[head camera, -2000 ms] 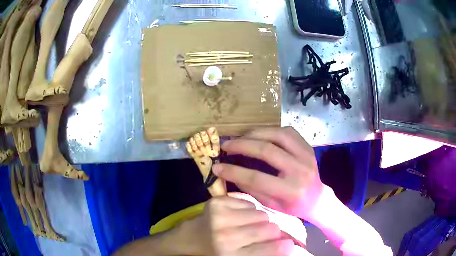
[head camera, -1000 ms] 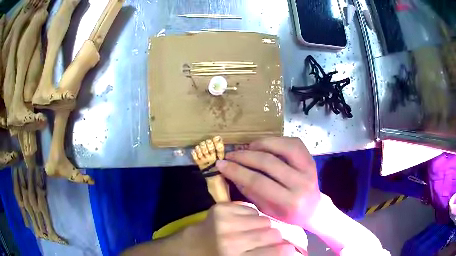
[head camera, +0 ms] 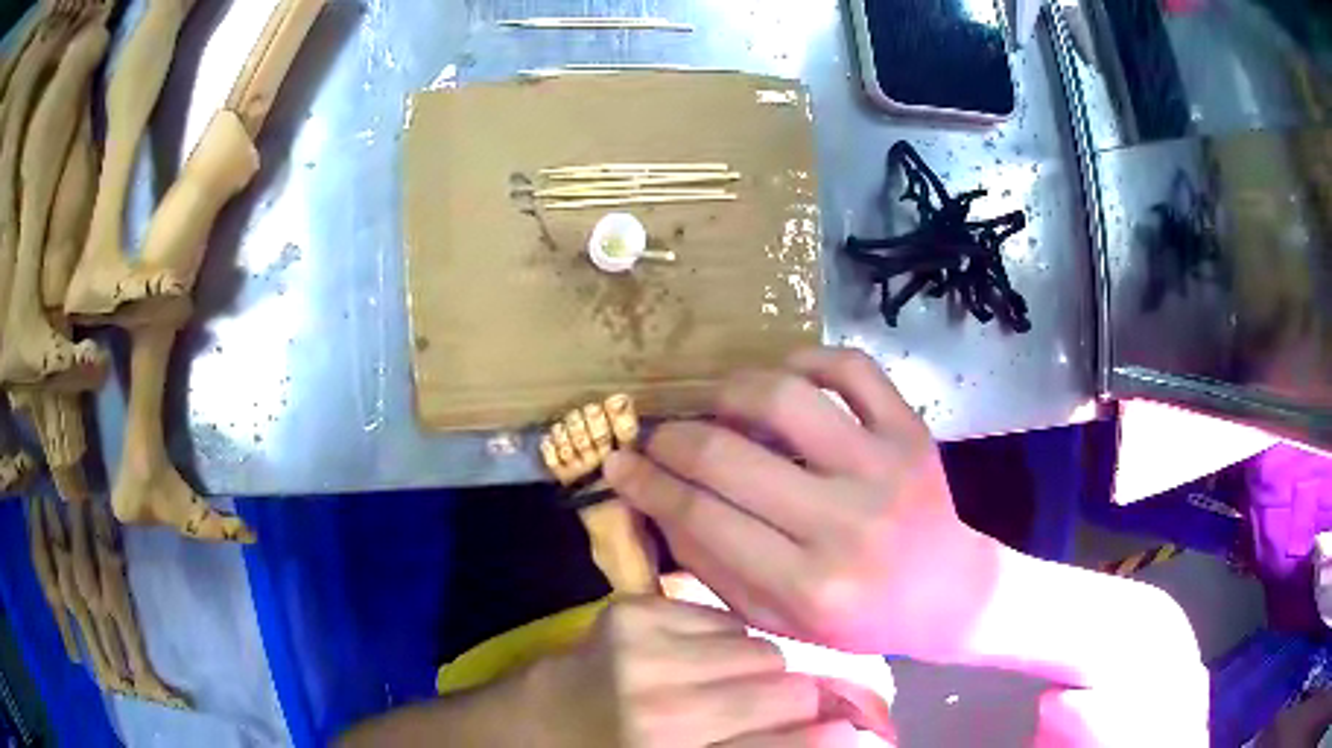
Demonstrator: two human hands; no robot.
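A tan figure leg [head camera: 621,548] points toes up at the bench edge, just below the cardboard pad. My left hand [head camera: 679,680] is closed round its lower part. My right hand [head camera: 818,512] is beside the foot, with fingertips at its right side. A black strap [head camera: 592,497] crosses the foot below the toes; the fingers of my right hand hide its right end. Whether the fingertips pinch the strap or press it on the foot is partly hidden.
Cardboard pad [head camera: 497,322] bears a white glue cup [head camera: 617,243] and several toothpicks [head camera: 636,186]. Spare black straps [head camera: 950,249] lie right, below a smartphone [head camera: 935,51]. More tan legs [head camera: 146,395] lie left. A person's pink clothing [head camera: 1285,504] shows at the right edge.
The strap, lower and slanted two seconds ago, now lies across the foot nearer the toes. My right hand has turned and its forearm is lower across the picture. My left hand keeps its hold.
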